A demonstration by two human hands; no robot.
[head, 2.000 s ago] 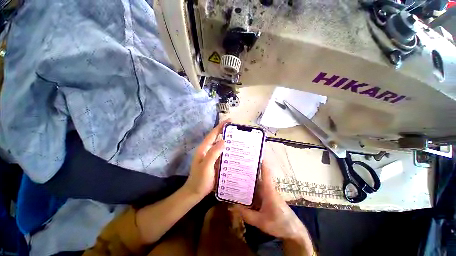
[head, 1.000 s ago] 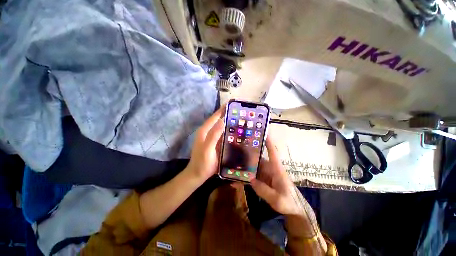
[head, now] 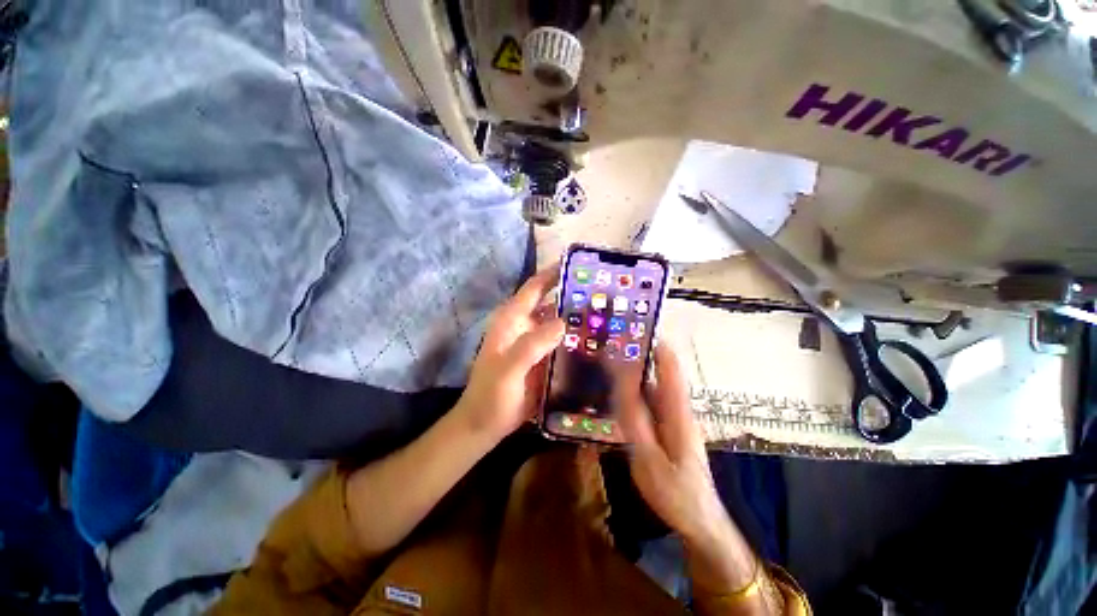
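Observation:
A smartphone (head: pixel 604 343) is upright in front of me, its screen lit with rows of app icons on a dark purple background. My left hand (head: pixel 515 361) holds it along its left edge, with the thumb at the screen's left side. My right hand (head: pixel 662 433) is at the phone's lower right side; its thumb is blurred over the lower right of the screen. The right fingers behind the phone are hidden.
Pale grey-blue cloth (head: pixel 241 205) is heaped left over a dark panel (head: pixel 277 403). The cream sewing machine head (head: pixel 722 90) spans the top. Black-handled shears (head: pixel 848 319) lie right, over a white scrap (head: pixel 722 223). Ruler marks (head: pixel 770 413) run along the table's front edge.
The phone screen has gone from a pale list to app icons. My right thumb has moved up over the screen. The view has shifted somewhat.

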